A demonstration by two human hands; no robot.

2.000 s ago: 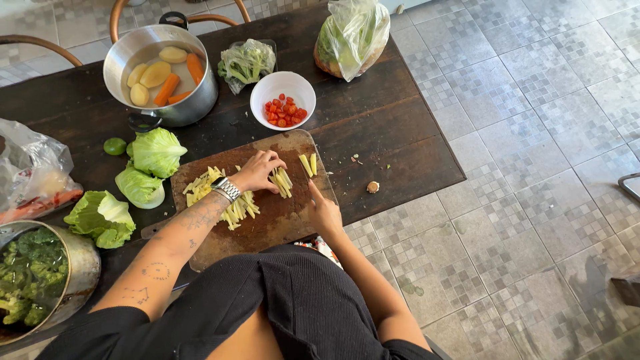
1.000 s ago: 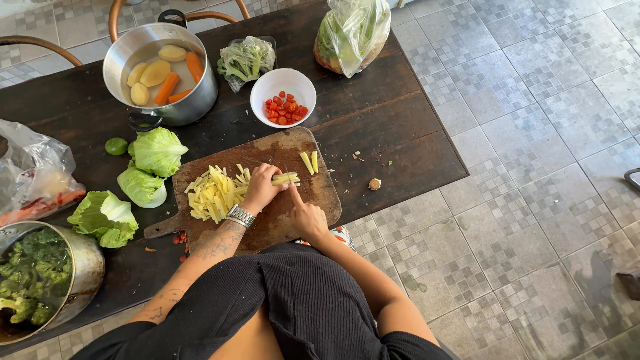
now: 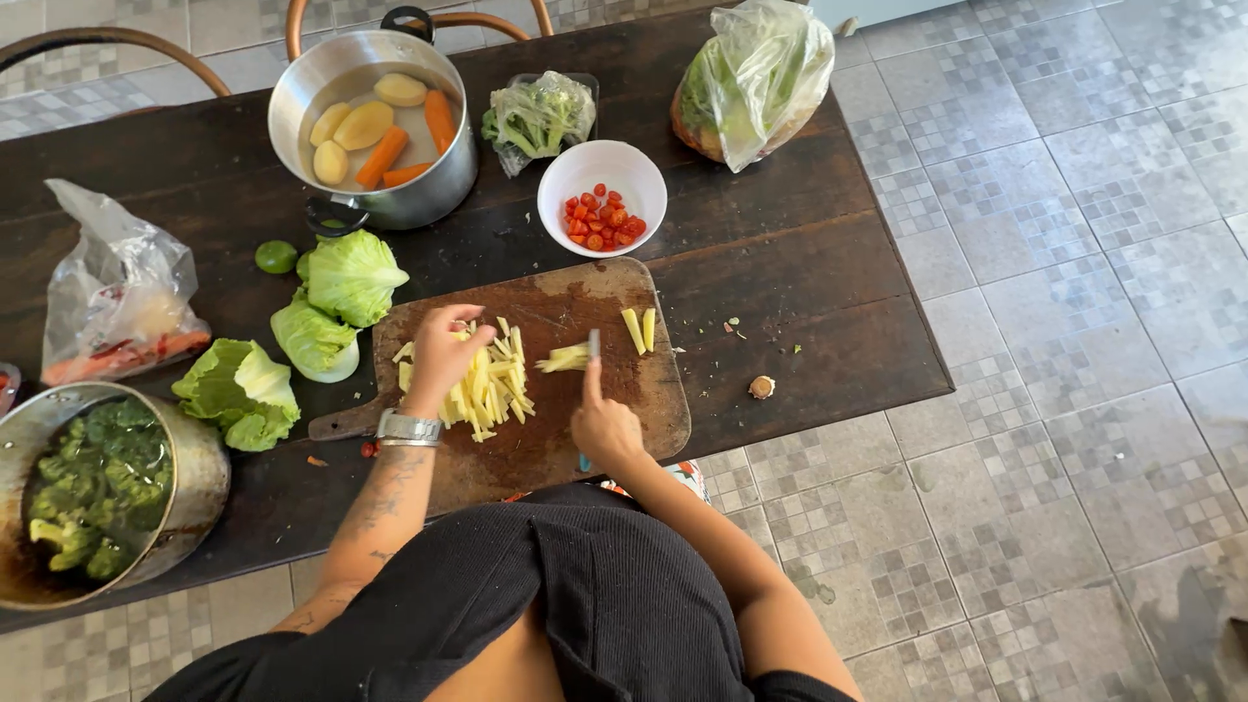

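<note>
A knife point(image 3: 594, 345) is in my right hand point(image 3: 606, 429), its blade pointing away from me and my index finger along its spine. Beside the blade, on its left, lies a small bundle of pale yellow sticks point(image 3: 564, 358) on the wooden cutting board point(image 3: 546, 458). My left hand point(image 3: 444, 356), with a metal watch on the wrist, is over the left edge of a larger pile of cut sticks point(image 3: 492, 385); its fingers are apart, and whether they touch any sticks is unclear. Two longer pieces point(image 3: 639, 331) rest near the board's upper right corner.
Beyond the board stand a white bowl of cut tomatoes point(image 3: 648, 185), wrapped broccoli point(image 3: 541, 115) and a pot with potatoes and carrots point(image 3: 429, 200). Lettuce leaves point(image 3: 351, 278), a lime point(image 3: 276, 256), a bag of carrots point(image 3: 122, 283) and a broccoli pot point(image 3: 200, 478) are leftward. Bagged greens point(image 3: 751, 83) sit upper right.
My left hand has moved left from the small bundle to the larger pile. One second ago both hands were together at the bundle; now they are apart.
</note>
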